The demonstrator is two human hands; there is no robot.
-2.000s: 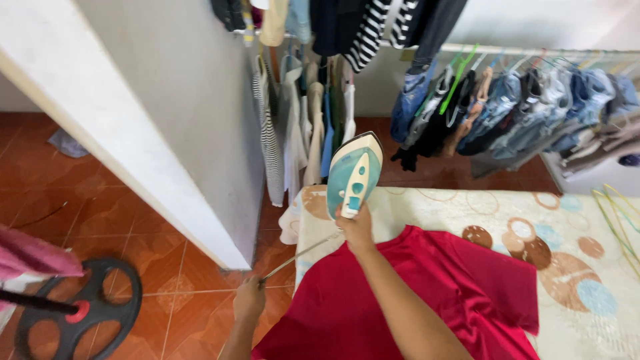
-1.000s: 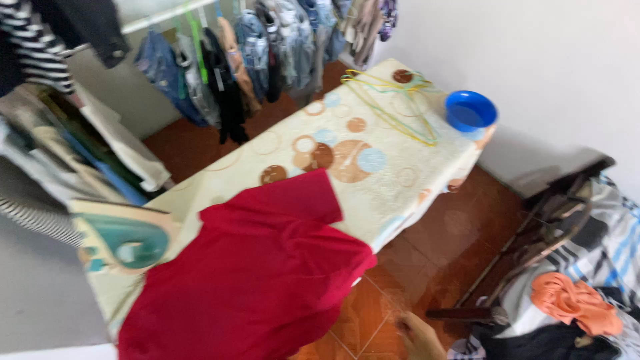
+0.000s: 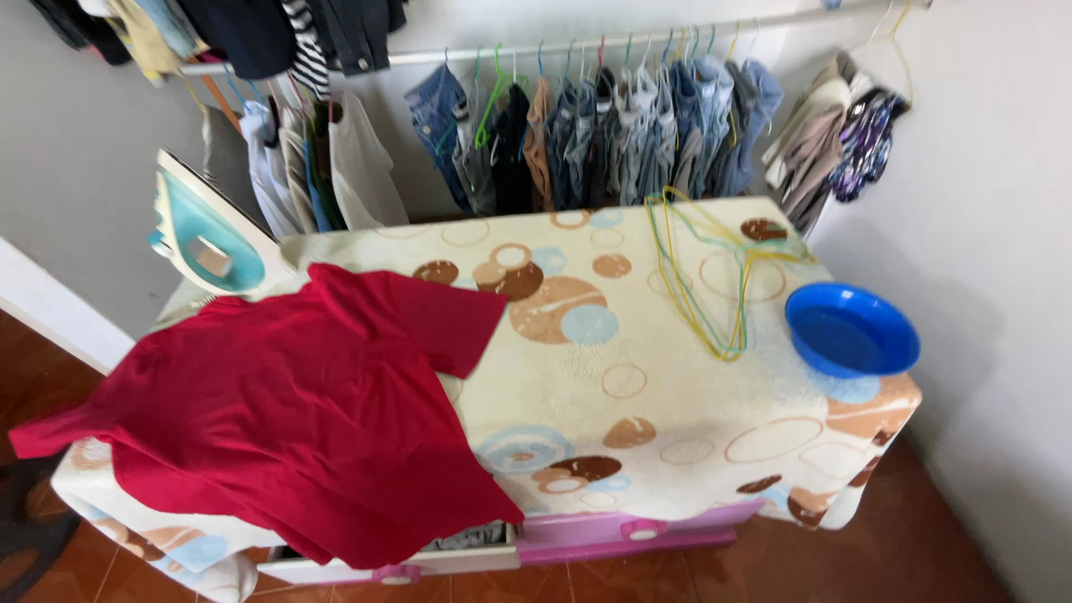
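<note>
Neither of my hands shows in the head view. A red short-sleeved shirt [image 3: 310, 402] lies spread and somewhat wrinkled over the left part of a table covered with a circle-patterned cloth [image 3: 653, 461]. Behind its upper edge, at the table's back left corner, a teal and white clothes iron [image 3: 213, 234] stands tilted on its heel. Several yellow and green wire hangers [image 3: 678, 285] lie in a bundle at the back right of the cloth. A blue plastic basin [image 3: 852, 329] rests at the table's right edge.
Jeans and other clothes [image 3: 586, 142] hang from a white rail [image 3: 536, 50] behind the table. More garments [image 3: 360, 159] hang at the back left. Below the front edge, a white drawer [image 3: 469, 559] stands partly pulled out beside a pink drawer front [image 3: 603, 532]. Walls flank both sides.
The iron, held up by a hand two seconds ago, now stands at the table's back left. Both hands have left the view. The view has swung right, then partly back.
</note>
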